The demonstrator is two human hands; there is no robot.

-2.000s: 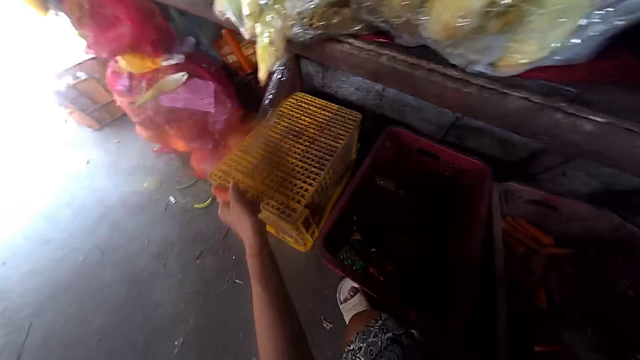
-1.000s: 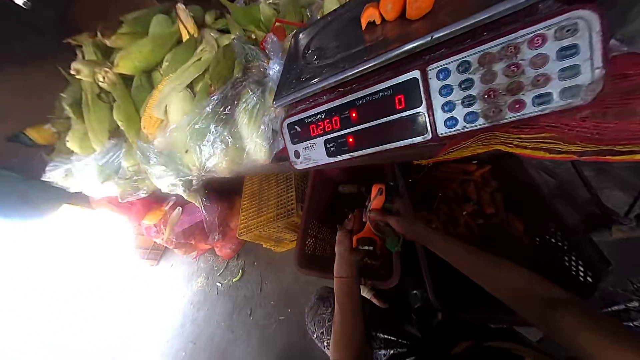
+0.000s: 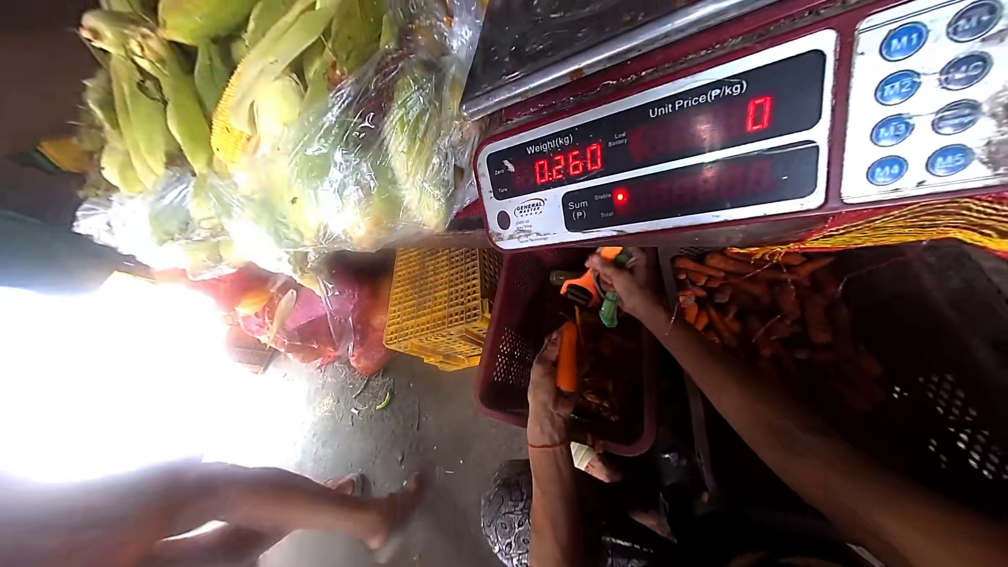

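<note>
My left hand grips an orange carrot, held upright over the dark red plastic crate. To its upper right, my right hand is closed around an orange and green peeler, whose head points toward the carrot. A thin orange strip lies between the tool and the carrot's top end. Orange scraps lie in the crate below my hands. Many carrots fill part of another crate at the right.
A digital scale juts out above my hands. Corn in husks, partly under clear plastic, lies upper left. A yellow crate and red mesh bags stand below. Another person's bare legs show at lower left.
The view has shifted strongly from the crates to the scale. My left hand, on the yellow crate two seconds ago, now holds a carrot. My hands have moved apart, and another person's legs have come into view.
</note>
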